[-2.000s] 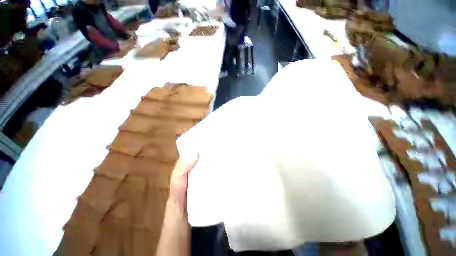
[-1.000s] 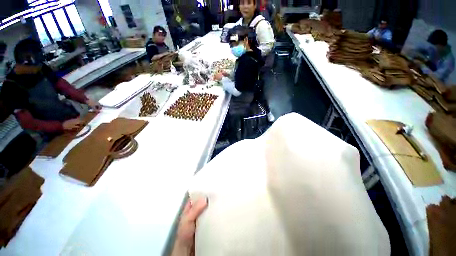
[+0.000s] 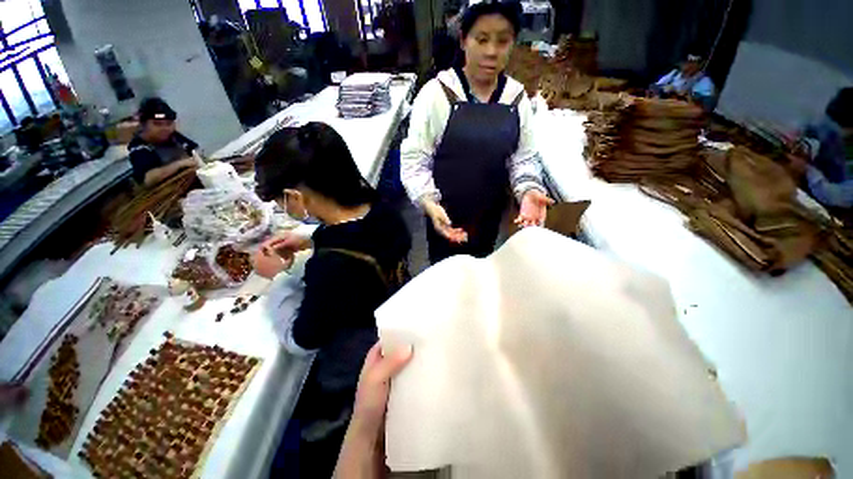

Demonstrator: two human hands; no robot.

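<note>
A large cream sheet piece [image 3: 552, 365] fills the lower middle of the head view, with soft edges and shallow folds. My left hand [image 3: 379, 388] grips its left edge, with the thumb on the near face and the fingers hidden behind. My right hand is not visible. The sheet hides whatever lies behind it.
A person in a dark apron [image 3: 477, 168] stands just ahead, palms open. A seated person [image 3: 341, 243] works at the left table, near small brown pieces on a board [image 3: 168, 407] and plastic bags [image 3: 224, 215]. Brown stacks [image 3: 645, 140] lie on the right table [image 3: 748, 327].
The view has moved forward along the aisle. The seated and standing people are now much nearer, and the standing person's open hands now show. My left hand still holds the cream sheet.
</note>
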